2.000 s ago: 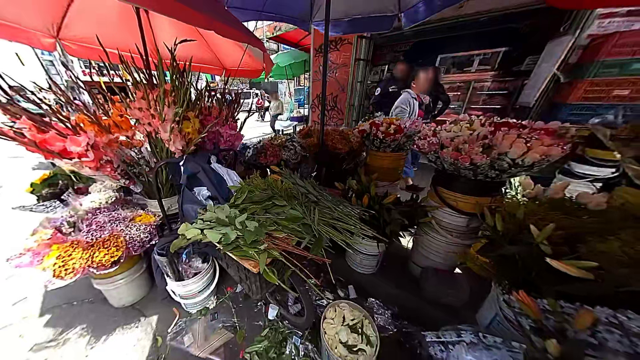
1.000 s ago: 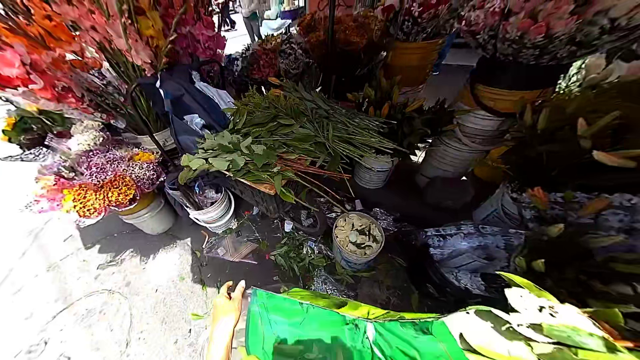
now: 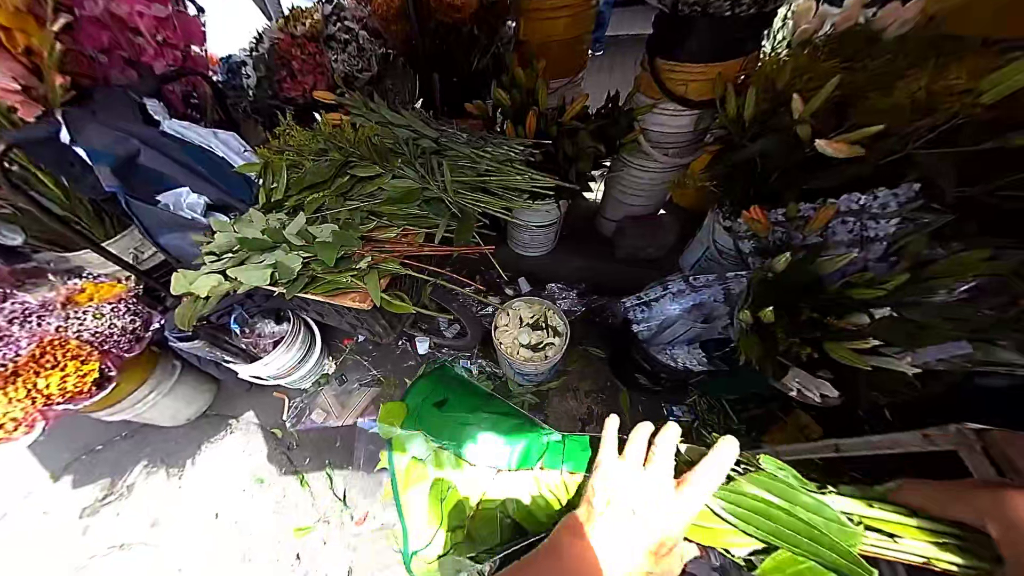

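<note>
At the lower centre, my left hand (image 3: 648, 496) lies with fingers spread over a bouquet, on its wrapping and leaves. Green and clear plastic wrap (image 3: 480, 424) encloses the leafy end to the hand's left. Long green leaves (image 3: 788, 504) and bare stems (image 3: 904, 532) run out to the right. My right hand (image 3: 972, 504), dim and partly cut off at the right edge, is around the stem ends. Its fingers are mostly in shadow.
A bucket of pale petals (image 3: 530, 340) stands on the ground ahead. Behind it, cut foliage (image 3: 384, 176) lies over a wheeled cart. Stacked buckets (image 3: 656, 152) rise at centre right, a cloth-wrapped bundle (image 3: 684, 312) below them. Flower bunches in a bucket (image 3: 160, 392) stand at left.
The wrapped bouquet, one second ago at the bottom with its green wrap under a raised hand, now lies with its wrapped end to the left. Both hands are now in view. The view has tilted down.
</note>
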